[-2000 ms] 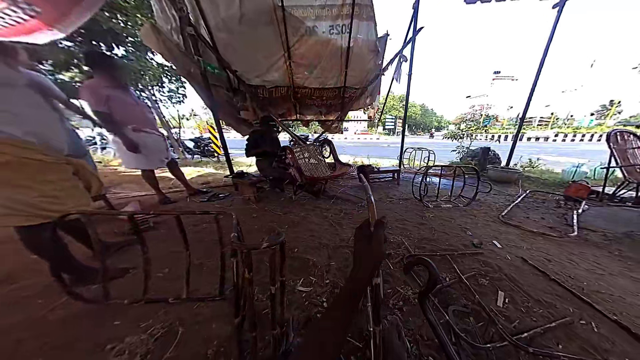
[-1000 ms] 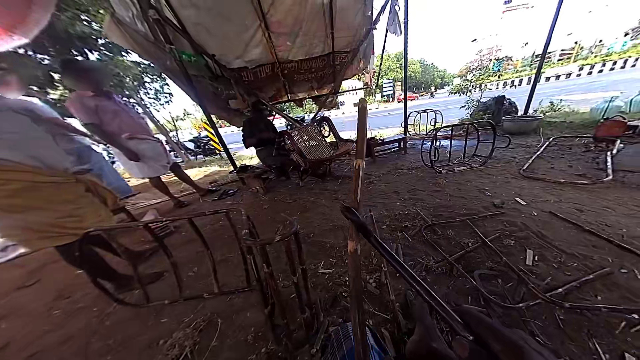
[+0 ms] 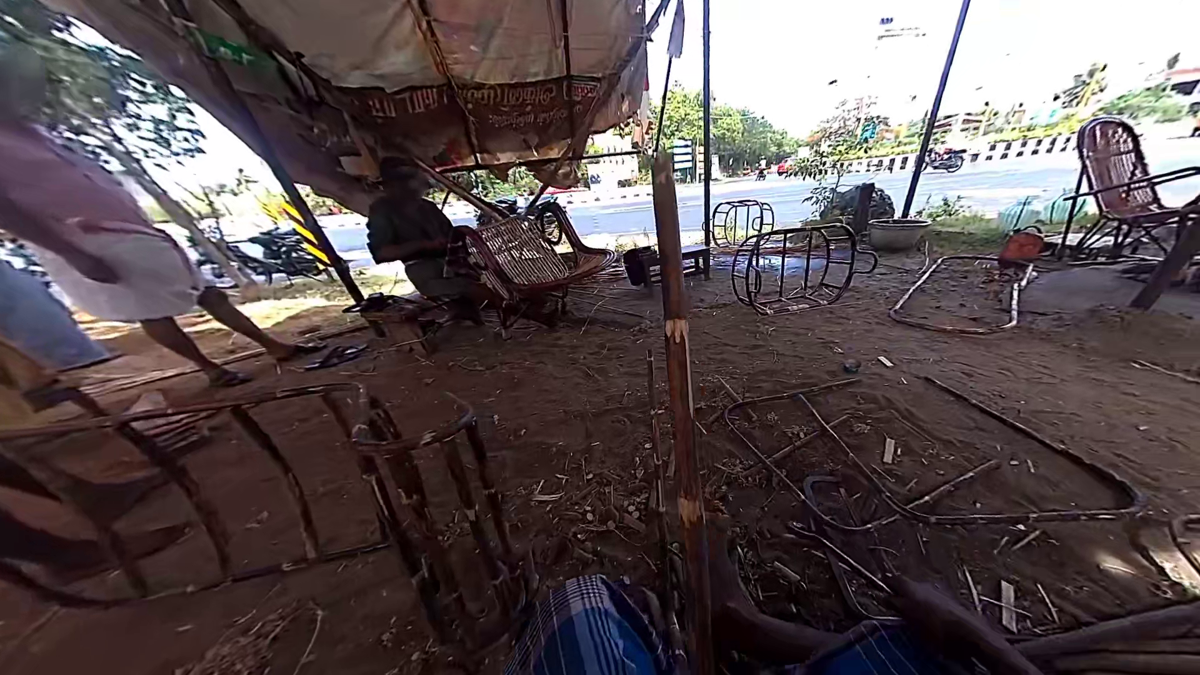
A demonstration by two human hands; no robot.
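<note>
A cane pole (image 3: 684,422) with pale, scraped bands stands nearly upright in front of me, beside my knee in blue checked cloth (image 3: 595,623). My right hand (image 3: 942,614) is low at the right, above my other knee and close to a dark, bent-ended bar (image 3: 830,525); whether it grips anything is unclear. My left hand is not visible. A dark limb, apparently my lower leg, shows just right of the pole's base. Bent cane frames (image 3: 1012,516) lie on the ground to the right.
Curved cane frames (image 3: 253,441) stand at the left. Beyond, a seated person (image 3: 408,230) is at a woven cane chair (image 3: 525,253) under a tarpaulin (image 3: 506,56). Another person (image 3: 122,225) stands at left. A barrel-shaped cane frame (image 3: 797,270) and a cane armchair (image 3: 1120,173) are farther right.
A hand gripped a cane two seconds ago and is gone from it now. The dark bar crossed the upright pole one second ago and now lies lower, away from it.
</note>
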